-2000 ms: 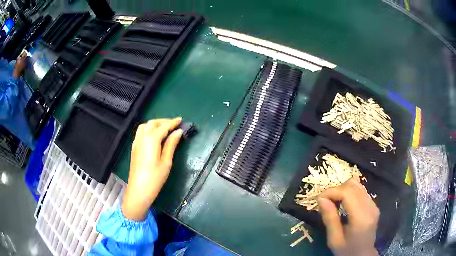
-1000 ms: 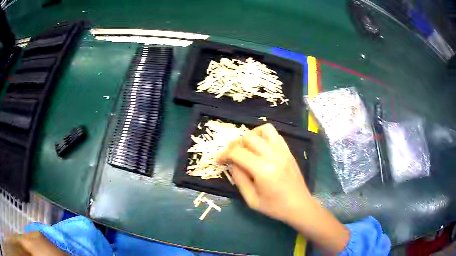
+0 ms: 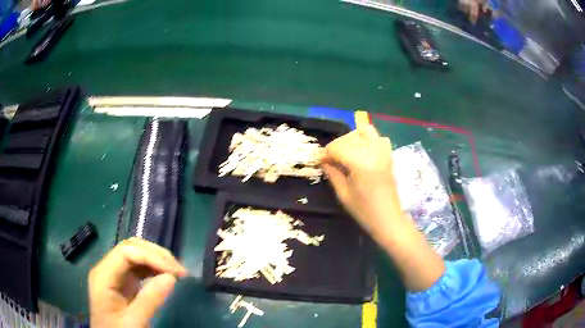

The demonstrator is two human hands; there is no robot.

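Note:
My right hand is at the right side of the far black tray, its fingertips at the edge of the heap of pale contact pieces; I cannot tell if it pinches one. The near black tray holds another pale heap. My left hand is at the lower end of the row of black housings, thumb and forefinger nearly together; something small and dark may be at the tips, too blurred to tell. A few loose pieces lie below the near tray.
A small group of black housings lies at left, beside the black compartment tray. A large clear bag, a thin dark tool and a small clear bag lie at right. A dark object and another person's hand are at the far side.
The view has shifted. My right hand has moved from the near heap to the far tray. My left hand has come from the far left to the lower end of the housing row.

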